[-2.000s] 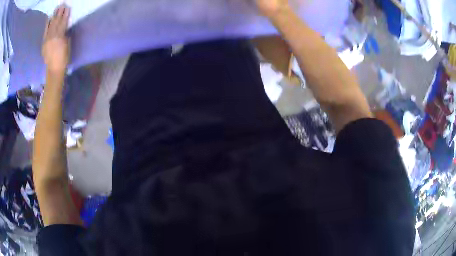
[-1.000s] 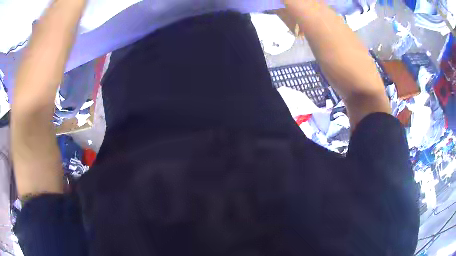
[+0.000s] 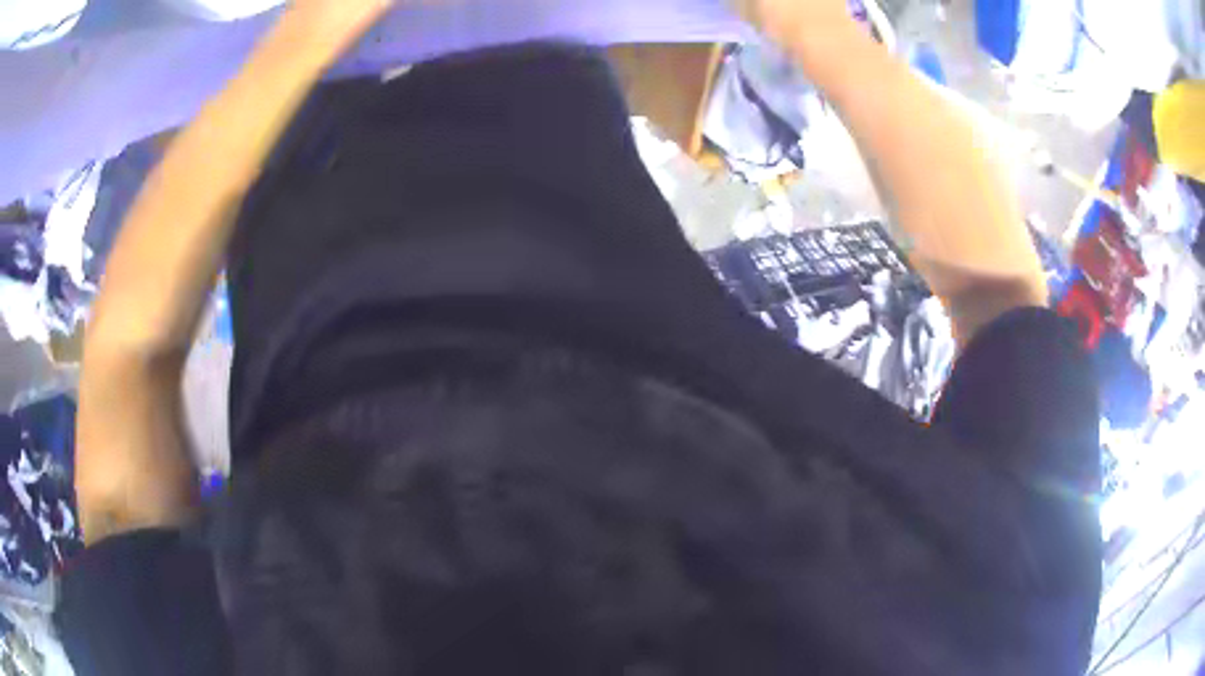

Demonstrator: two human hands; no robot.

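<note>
The lavender table cover (image 3: 119, 95) runs along the top edge, against the front of the black clothes. Part of a white fabric piece (image 3: 42, 19) lies on it at the top left, cut off by the picture's edge. My left forearm reaches up over the cover, and only the wrist area shows near the top edge; the left hand is out of the picture. My right forearm reaches up at the right of the cover; the right hand is cut off by the top edge. What either hand holds or touches is hidden.
Below the table at right are a brown cardboard piece (image 3: 671, 90), a black plastic crate (image 3: 826, 254) with white scraps, and red and blue items (image 3: 1107, 264). A yellow item (image 3: 1180, 128) is at the right edge. Scraps lie on the floor at left.
My left arm has swung right, its wrist now nearer the middle of the top edge. Both hands, visible two seconds ago, have moved up out of view. Less white fabric shows at left.
</note>
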